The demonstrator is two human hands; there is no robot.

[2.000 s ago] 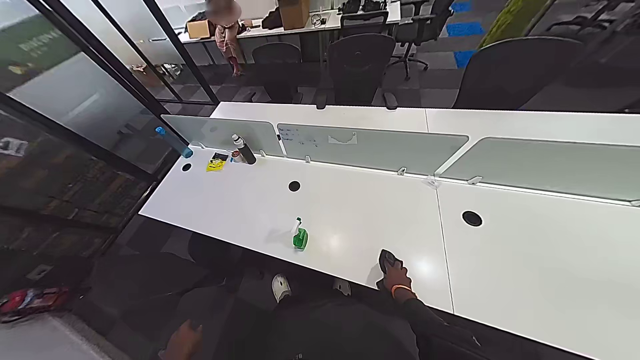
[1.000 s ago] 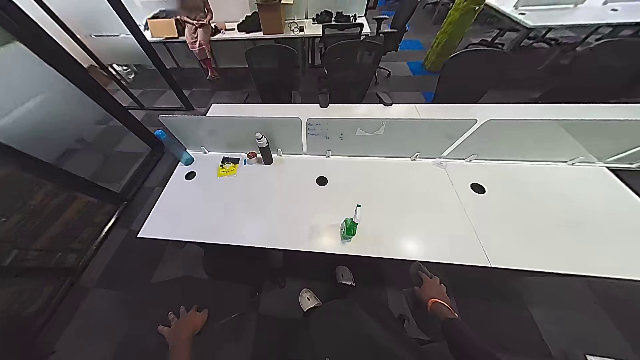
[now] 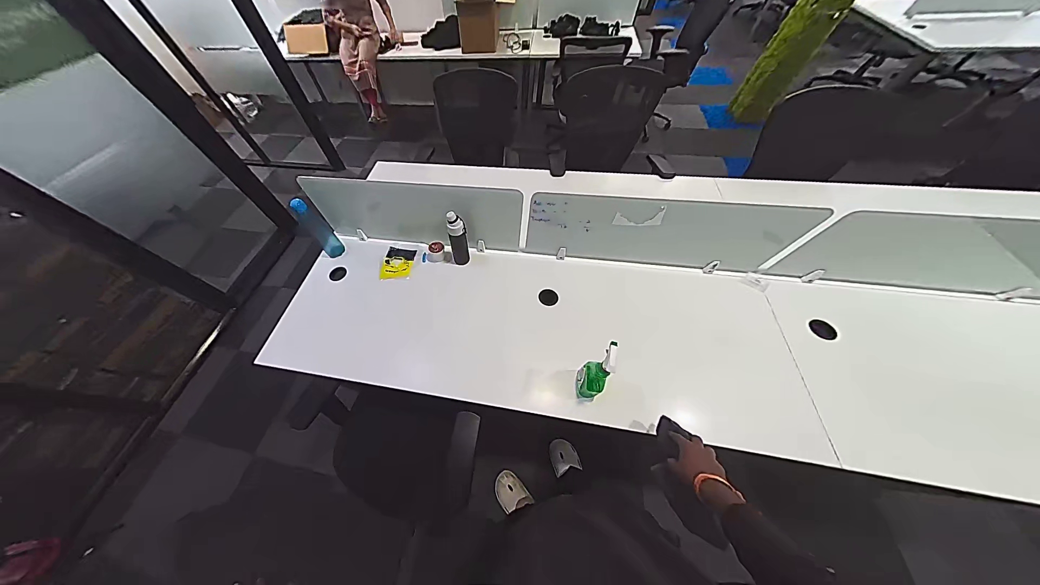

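My right hand (image 3: 691,457), with an orange band at the wrist, is shut on a dark cloth (image 3: 669,432) at the near edge of the white desk (image 3: 439,341). Left of it and farther in, a green spray bottle (image 3: 592,379) with a white trigger head stands on the desktop. My left hand is out of view. Toward the back left of the desk are a black bottle (image 3: 458,240), a small round container (image 3: 436,250), a yellow and black packet (image 3: 398,263) and a blue bottle (image 3: 318,228) leaning at the corner.
Frosted divider panels (image 3: 678,231) run along the desk's back, one bearing handwriting. An office chair (image 3: 398,455) is at the near side, by my shoes (image 3: 512,491). Mesh chairs (image 3: 609,114) are beyond the desk, and a person (image 3: 357,49) is at a farther table. A glass partition lies left.
My left hand, low in the earlier frames, has left the view. My right hand was on the desktop two seconds ago, then below its front edge, and is now at that edge.
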